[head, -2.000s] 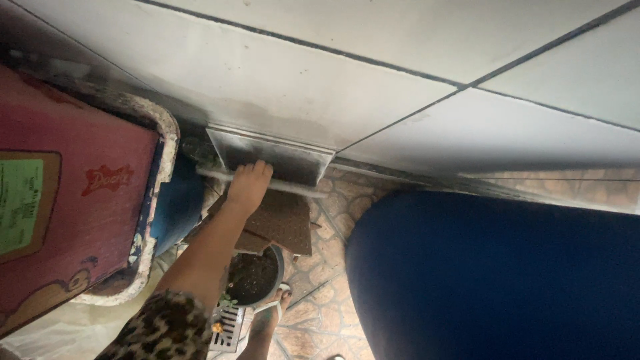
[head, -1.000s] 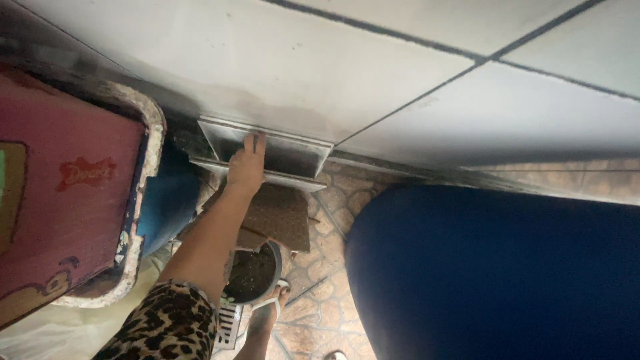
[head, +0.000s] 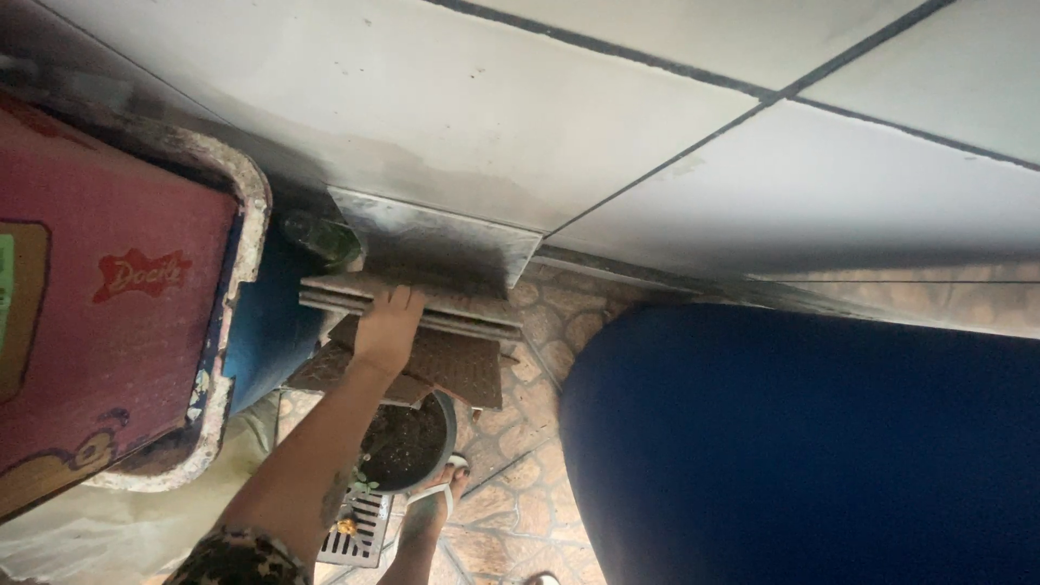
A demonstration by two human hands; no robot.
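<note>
My left hand (head: 392, 327) grips the upper edges of several flat tiles (head: 467, 315) standing on edge, fingers curled over them. One more pale tile (head: 439, 240) leans against the white tiled wall, a gap apart from the held ones. Broken brown tile pieces (head: 459, 366) lie just below the hand, by a round pot of dark soil (head: 406, 447). A green glass bottle (head: 325, 238) is left of the leaning tile. My right hand is out of view.
A worn blue container (head: 264, 325) holding a red cardboard box (head: 106, 284) stands at left. A large blue rounded object (head: 796, 439) fills the right. A floor drain grate (head: 361, 528) and a sandalled foot (head: 435, 496) are below, on the stone-patterned floor (head: 520, 487).
My left hand has tipped several tiles away from the wall, opening a gap behind them. One second ago it was among the tiles nearer the wall.
</note>
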